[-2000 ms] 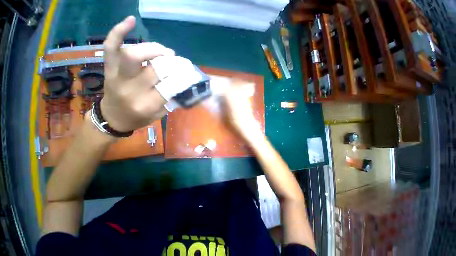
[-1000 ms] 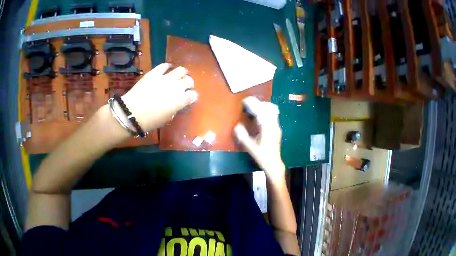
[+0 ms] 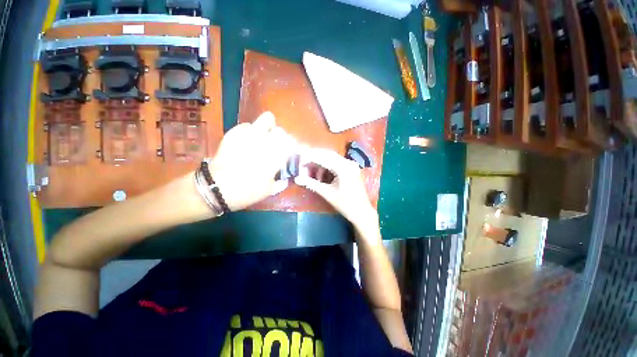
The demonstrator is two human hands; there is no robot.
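My left hand (image 3: 253, 164) and my right hand (image 3: 337, 183) meet over the lower part of the reddish-orange work pad (image 3: 269, 84). A small dark part (image 3: 292, 167) with a light edge is held between their fingertips; its details are blurred by glare. A black curved housing (image 3: 359, 155) lies on the pad just beyond my right hand. A folded white triangular wipe (image 3: 347, 95) lies on the pad's upper right.
An orange-brown fixture (image 3: 133, 181) with black parts and a metal clamp bar (image 3: 126, 42) is at left. A yellow-orange knife (image 3: 404, 70), grey strip (image 3: 419, 66) and brush (image 3: 430, 56) lie right of the pad. Stacked fixtures (image 3: 513, 77) stand at upper right.
The wipe has left my left hand and lies on the pad. The housing is now down on the pad. My hands have come together on a small part; the small white pieces are no longer visible.
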